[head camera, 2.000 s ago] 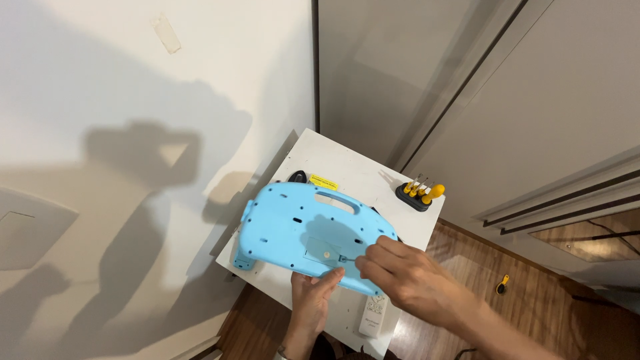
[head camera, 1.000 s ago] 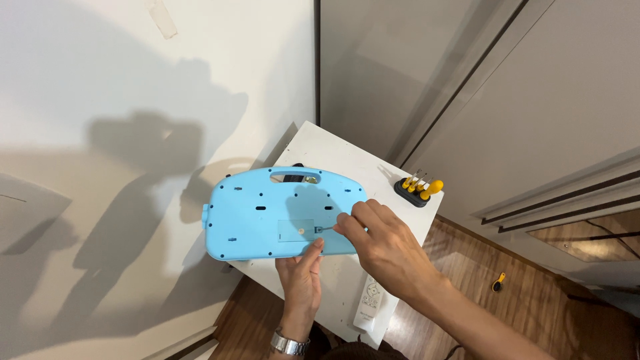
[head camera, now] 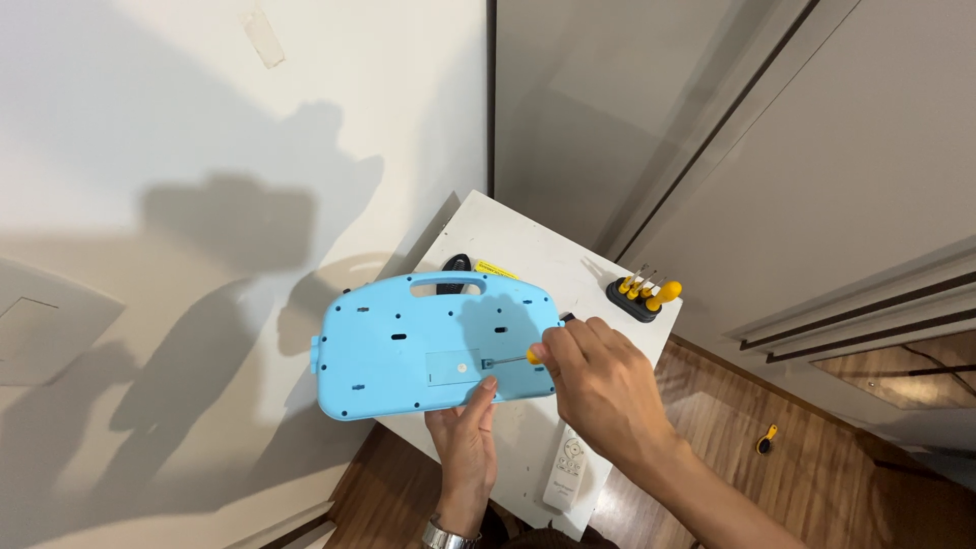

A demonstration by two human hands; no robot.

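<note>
A light-blue plastic case with a carry handle (head camera: 381,358) is held up over the small table, its screw-holed back facing me. My left hand (head camera: 469,431) grips its lower edge, thumb on the back just below a rectangular battery cover (head camera: 446,368). Closed around the yellow handle of a small screwdriver (head camera: 509,361), my right hand (head camera: 602,374) is at the case's right side. The screwdriver's thin shaft points left, and its tip is at a small recess (head camera: 487,364) at the cover's right edge. Whether the tip touches a screw cannot be told.
A black stand (head camera: 633,301) holds several yellow-handled screwdrivers at the right corner of the white table (head camera: 534,465). A white remote control (head camera: 566,469) lies near the front. Behind the case are a black object (head camera: 456,264) and a yellow label (head camera: 496,269). A yellow-and-black object (head camera: 766,441) lies on the floor.
The case was tilted down to the right two seconds ago and is now nearly level. Both hands have stayed on it and the screwdriver.
</note>
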